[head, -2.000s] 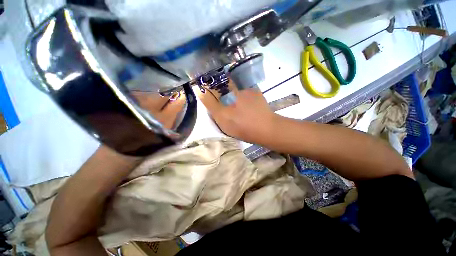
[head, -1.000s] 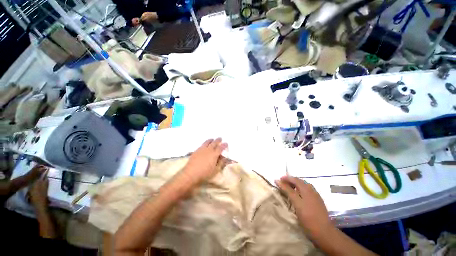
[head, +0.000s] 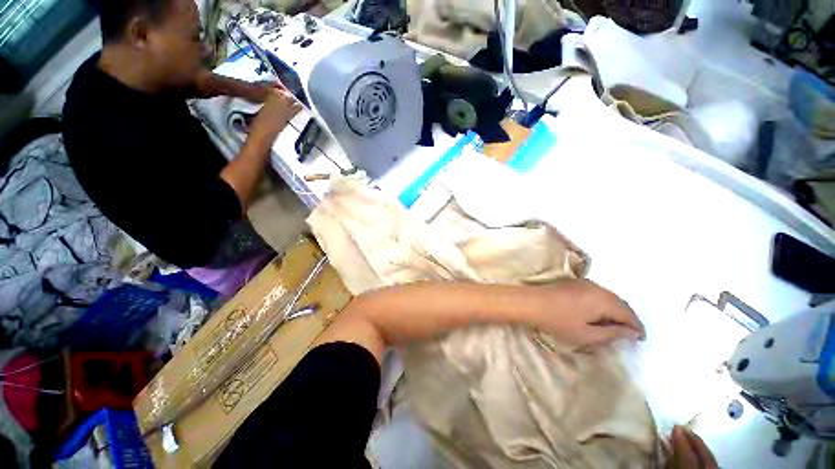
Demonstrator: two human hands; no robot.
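Observation:
The tan fabric piece (head: 513, 366) lies bunched in folds over the table's front edge and hangs down. My left hand (head: 595, 313) rests on its upper right part, fingers pointing right; whether it grips the cloth I cannot tell. My right hand (head: 688, 451) is cut off by the bottom edge of the picture, with only some fingers showing at the cloth's right border. The sewing machine head (head: 795, 366) stands at the right edge, partly out of view.
A person (head: 146, 137) in black works at a neighbouring machine (head: 371, 105) at upper left. A cardboard box (head: 247, 353) stands below the table at left. A smartphone (head: 803, 263) lies on the table at right. Blue-printed cardboard (head: 515, 147) lies behind the cloth.
The view has swung left, bringing the neighbouring worker and box into sight. The scissors have left the picture. My left arm now reaches across the tan fabric; my right hand is mostly out of view.

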